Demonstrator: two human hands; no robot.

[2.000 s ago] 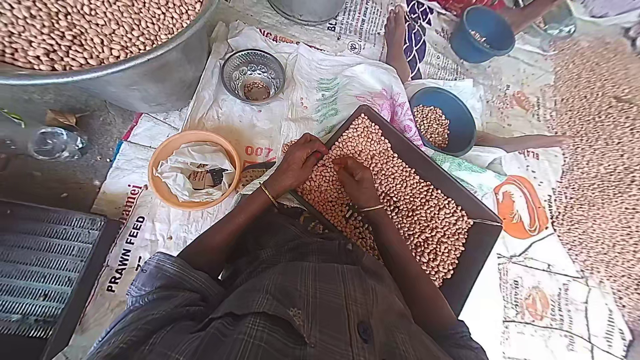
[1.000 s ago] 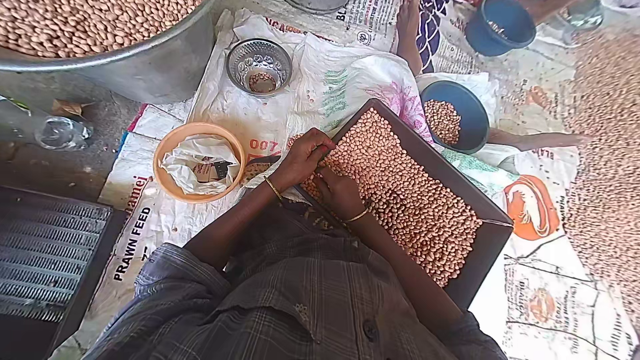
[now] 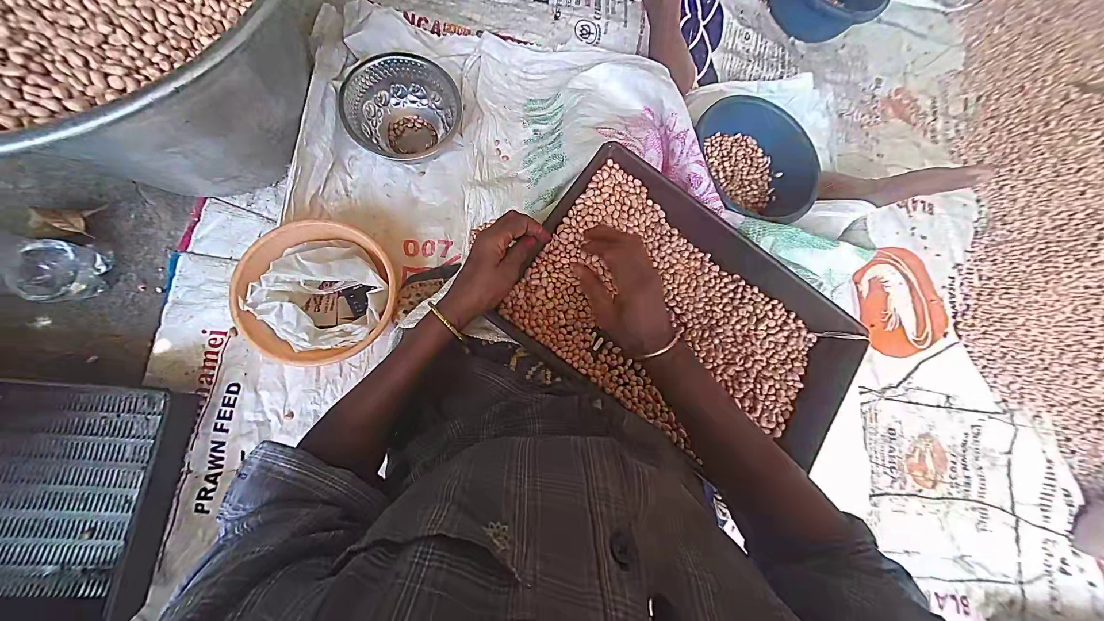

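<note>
A dark rectangular tray lies tilted across my lap and the sacks, holding a thick layer of pinkish-brown nuts or beans. My left hand is at the tray's upper left edge, thumb and fingertips pinched together; whether something small sits between them cannot be made out. Over the nuts hovers or rests my right hand, fingers curled with a gap between thumb and index finger, and nothing visible in it.
Around the tray are an orange plastic basin with a white bag, a patterned metal bowl, a blue bowl of nuts, a large metal tub, and a slotted tray. Another person's limbs are beyond. Nuts spread over the right side.
My right hand has moved away from my left hand, to the right over the nuts, and its fingers have parted. My left hand stays near the tray's left edge.
</note>
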